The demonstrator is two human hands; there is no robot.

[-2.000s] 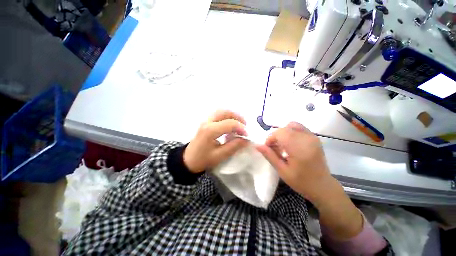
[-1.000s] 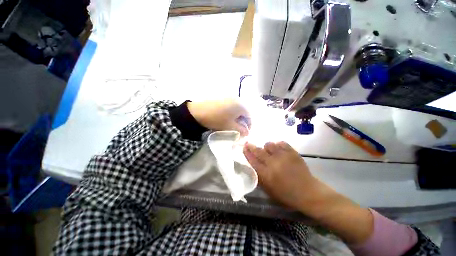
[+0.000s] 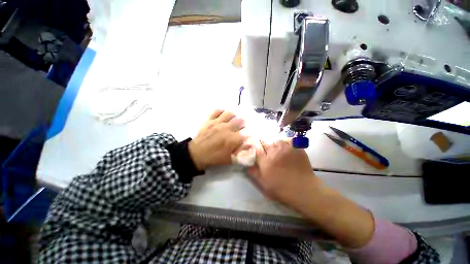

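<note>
A white fabric piece [image 3: 244, 156] lies bunched between my two hands, just left of and below the needle area of the white sewing machine [image 3: 256, 62]. My left hand [image 3: 216, 139] holds its left side, fingers pointing toward the needle. My right hand [image 3: 281, 167] holds its right side, with its fingertips near the blue knob [image 3: 300, 141]. Strong lamp glare hides the presser foot, the needle and the fabric's far edge.
Snips [image 3: 358, 148] with blue and orange handles lie right of the needle. A dark case [image 3: 446, 181] lies far right. White pieces with thin cords [image 3: 123, 105] lie at left near the blue-taped edge [image 3: 73, 95]. The control panel [image 3: 412, 100] is right.
Both hands have brought the fabric from near my lap up to the needle area. The fabric's loose part, hanging toward me earlier, is now bunched small. The view has moved closer to the machine.
</note>
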